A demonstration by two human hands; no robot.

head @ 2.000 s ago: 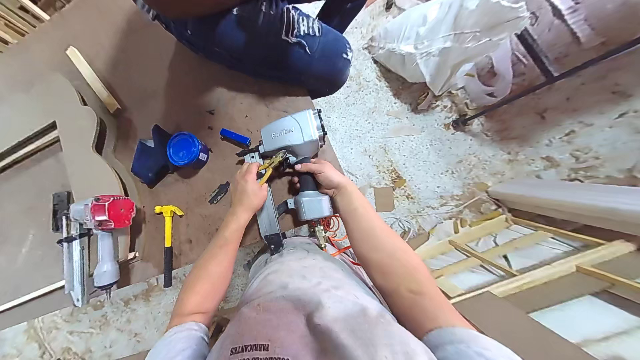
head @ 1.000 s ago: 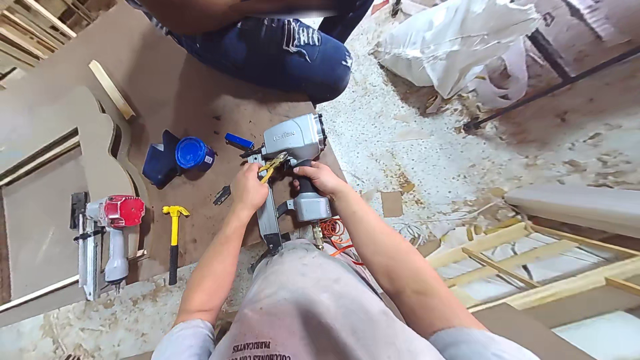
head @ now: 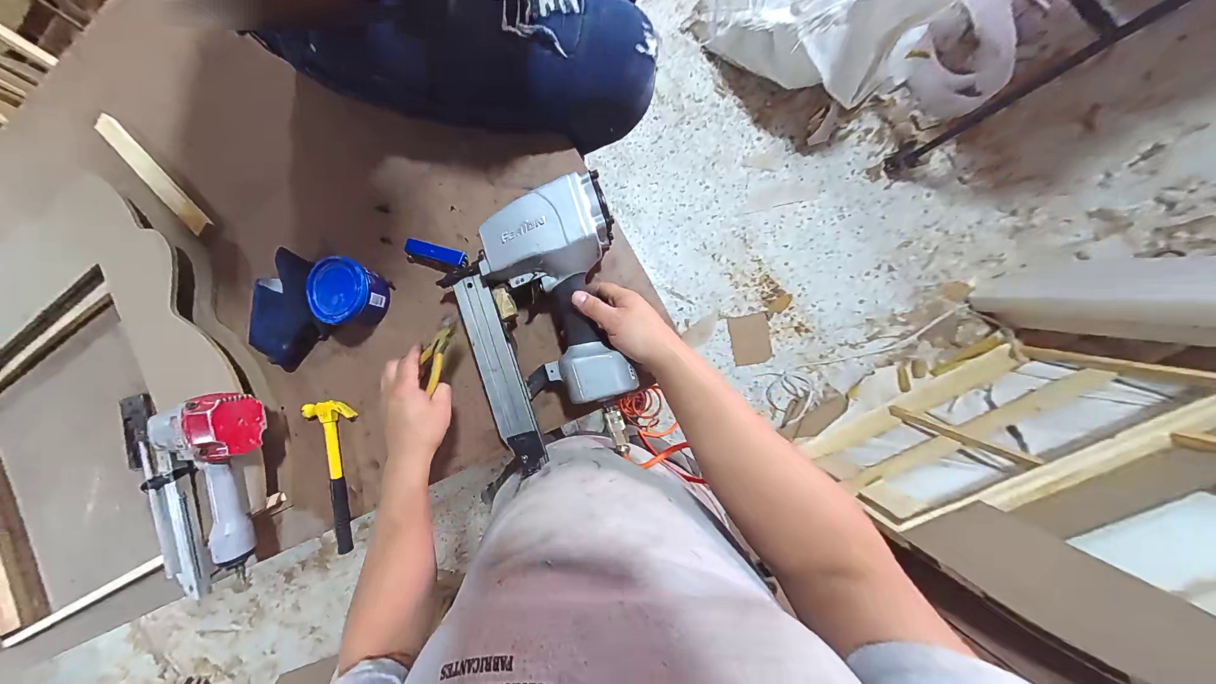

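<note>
A grey pneumatic nail gun [head: 541, 233] lies on the brown board in front of my body, its long magazine pointing toward me. My right hand [head: 627, 323] rests on its black grip, thumb on top and the other fingers hidden. Left of the magazine, my left hand [head: 416, 404] holds yellow-handled pliers [head: 439, 351] with their jaws pointing away from me. A small blue box-like piece [head: 435, 253] lies by the gun's nose. A yellow claw hammer [head: 332, 446] lies to the left of my left forearm.
A lidded blue tub [head: 340, 291] stands beside a dark blue object [head: 278, 313]. At left, a red and grey pneumatic stapler [head: 218, 427] lies on a curved-edged panel [head: 142, 332]. A seated person's jeans-clad knee [head: 598, 66] is across the board. Wooden frames [head: 950, 437] lie right; an orange hose [head: 655, 418] coils beneath.
My left hand has moved away from the gun's nose, leftward and toward me, with the pliers. My right hand stays at the grip.
</note>
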